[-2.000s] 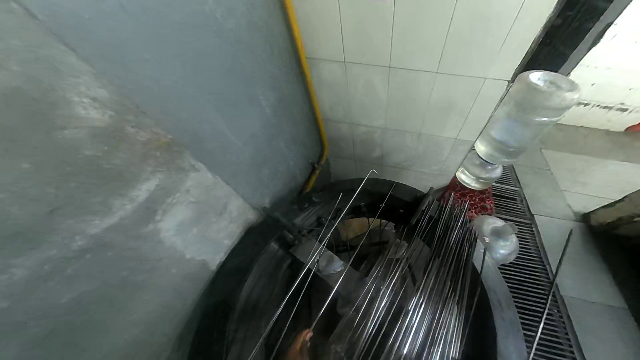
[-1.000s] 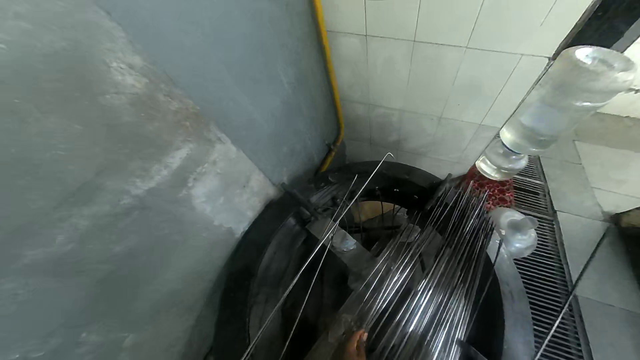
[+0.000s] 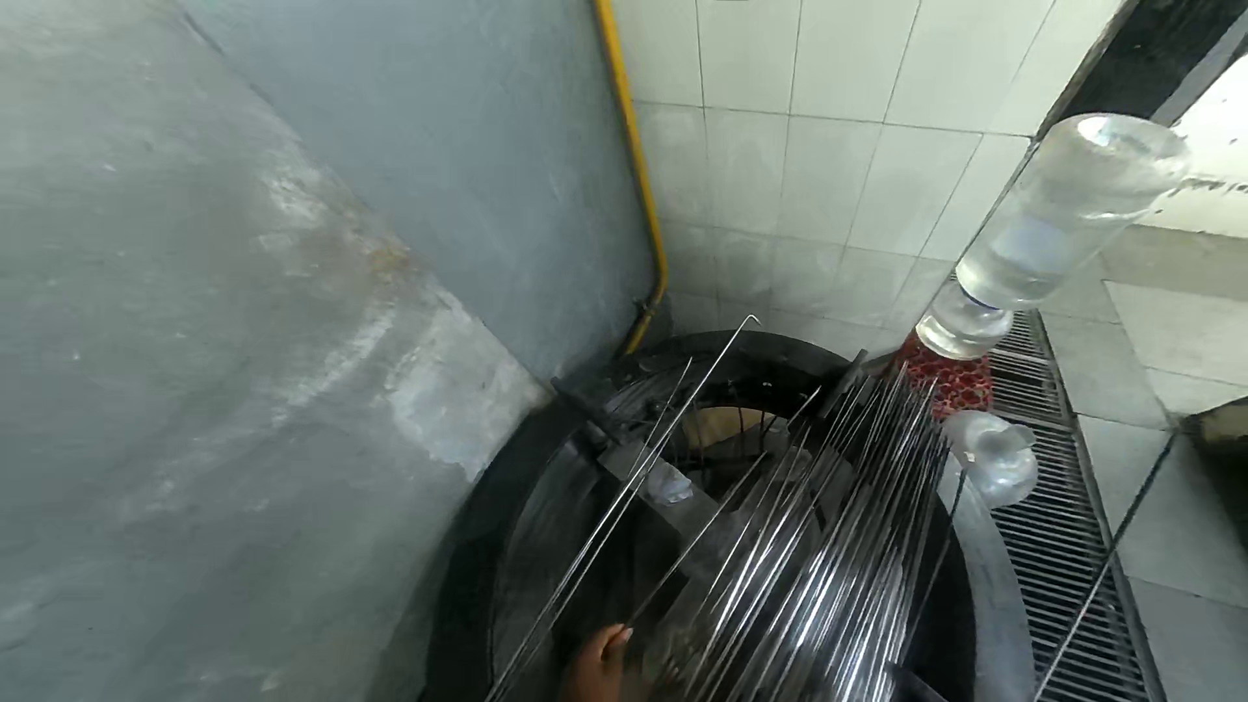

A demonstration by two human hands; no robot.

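A hand [image 3: 597,665] shows at the bottom edge, its thumb and fingertips against the end of a thin metal skewer [image 3: 694,541]; it seems to be my left hand, and most of it is cut off by the frame. To its right a large bundle of metal skewers [image 3: 829,556] leans across a round black vessel [image 3: 546,497]. Two longer rods, one a hooked metal rod [image 3: 624,487], slant across the vessel's left part. My right hand is not visible.
A clear water dispenser bottle [image 3: 1072,210] stands upside down at right, above a red mesh-like thing [image 3: 951,380]. Beside the vessel are a clear plastic container [image 3: 993,458] and a floor grate [image 3: 1058,526]. A yellow pipe [image 3: 639,156] runs down the wall corner.
The hand at the bottom edge has moved left relative to the skewer bundle since one second ago. A single skewer now slants up from its fingertips, apart from the bundle.
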